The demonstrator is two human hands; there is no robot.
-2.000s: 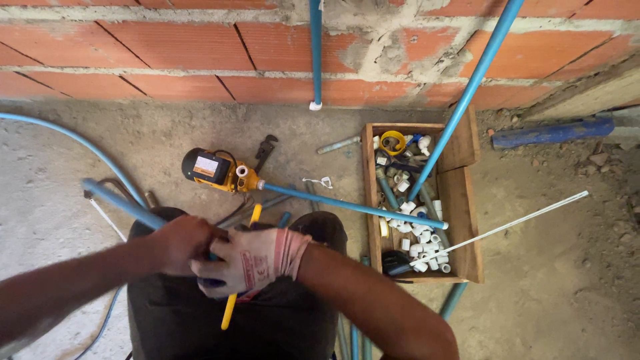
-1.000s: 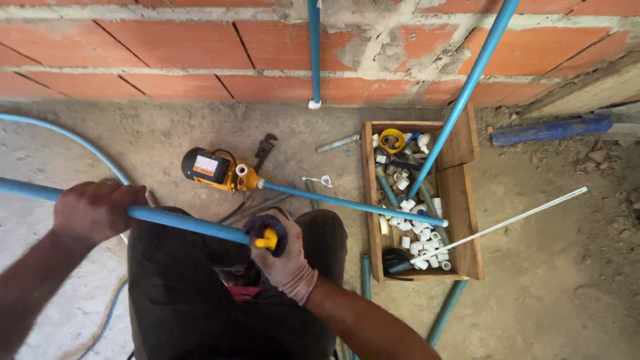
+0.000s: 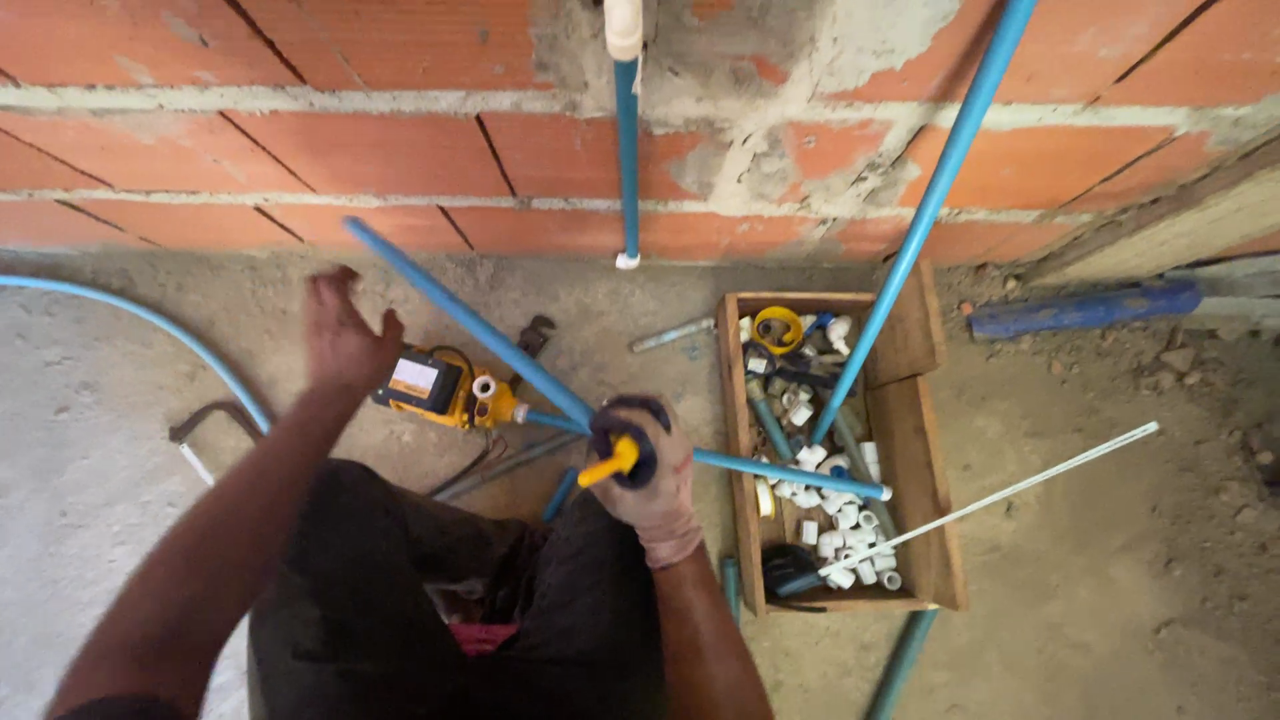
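Note:
My right hand (image 3: 655, 490), in a pale work glove, is closed around a dark round tool with yellow handles (image 3: 615, 460), which looks like a pipe threader. A blue plastic pipe (image 3: 460, 315) runs from this tool up and to the left, its far end in front of the brick wall. My left hand (image 3: 350, 335) is bare, with its fingers apart, off the pipe and left of it. Below and right of that hand, a yellow and black electric water pump (image 3: 435, 385) lies on the floor. Another blue pipe (image 3: 780, 470) runs from the pump to above the wooden box.
An open wooden box (image 3: 735, 440) holds white pipe fittings (image 3: 845, 540), yellow tape (image 3: 778, 328) and a leaning blue pipe (image 3: 920, 220). A pipe wrench (image 3: 533, 340) lies behind the pump, a hacksaw (image 3: 190, 455) at left. A capped vertical pipe (image 3: 628, 160) stands against the brick wall (image 3: 380, 155).
My left hand has let go of the blue pipe and moved away. The pipe, level to the left one second ago, now slants up toward the wall. The view has shifted somewhat.

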